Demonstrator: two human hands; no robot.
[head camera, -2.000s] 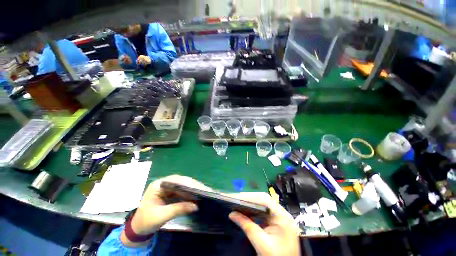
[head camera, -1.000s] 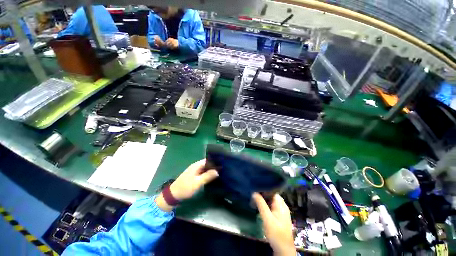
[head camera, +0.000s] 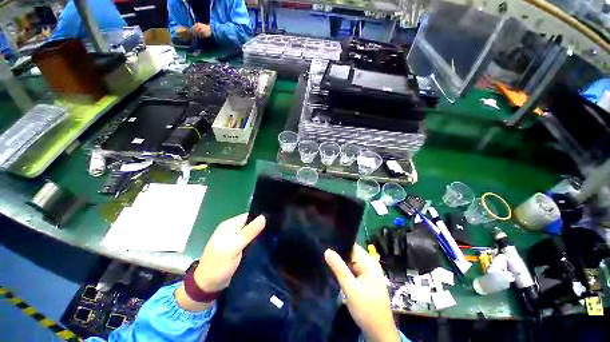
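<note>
A glossy black tablet screen (head camera: 304, 230) is held up in front of me, its dark face towards me, with reflections on it. My left hand (head camera: 227, 250) grips its left edge, thumb on the face. My right hand (head camera: 361, 284) grips its right edge, thumb on the face. The fingers behind it are hidden. Below the panel is a dark area with a small white label (head camera: 276, 301); I cannot tell if it belongs to the panel.
Clear cups (head camera: 328, 153) line a tray edge before stacked trays (head camera: 361, 137). White paper (head camera: 157, 217) lies left. A black pile (head camera: 408, 247), white scraps (head camera: 428, 290), pens (head camera: 445, 244), a tape roll (head camera: 495, 207) and a bottle (head camera: 493, 282) lie right. A person (head camera: 227, 23) sits across the bench.
The panel was edge-on at first, then tilted; its broad face now turns to me. Both hands stay on it. The camera view has shifted, showing more floor at the lower left than at first.
</note>
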